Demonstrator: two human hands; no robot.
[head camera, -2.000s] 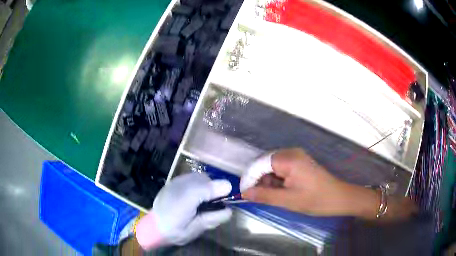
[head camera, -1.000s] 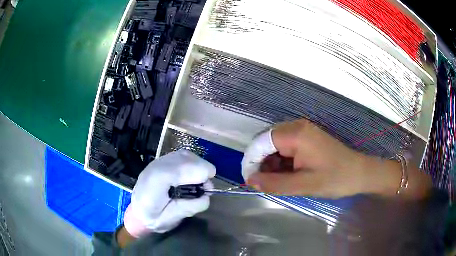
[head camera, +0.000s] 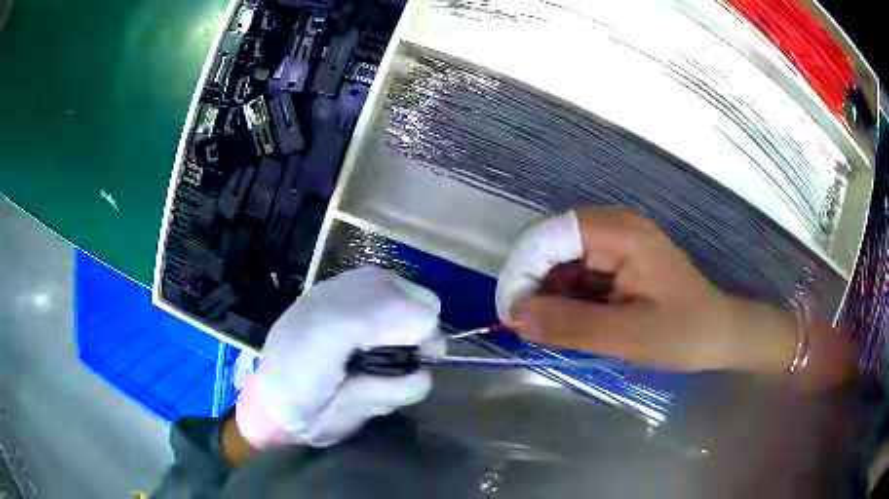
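Note:
My left hand, in a white glove with a pink cuff, holds a small black connector housing between fingers and thumb. Thin wires, one of them blue, trail right from the housing and pass below my right hand. My right hand, bare with white coverings on the fingertips, pinches a thin wire with a reddish part. The wire's pale end points at the housing's right side by the left fingertips. Whether it touches the housing is unclear.
A divided white tray holds black housings at left and rows of blue, black, white and red wires. A blue bin is lower left. A green surface lies left. Mixed wires lie right.
The view has shifted over the tray. My left hand has turned so that the held housing shows more than at first. My right hand now holds a reddish wire end near the housing.

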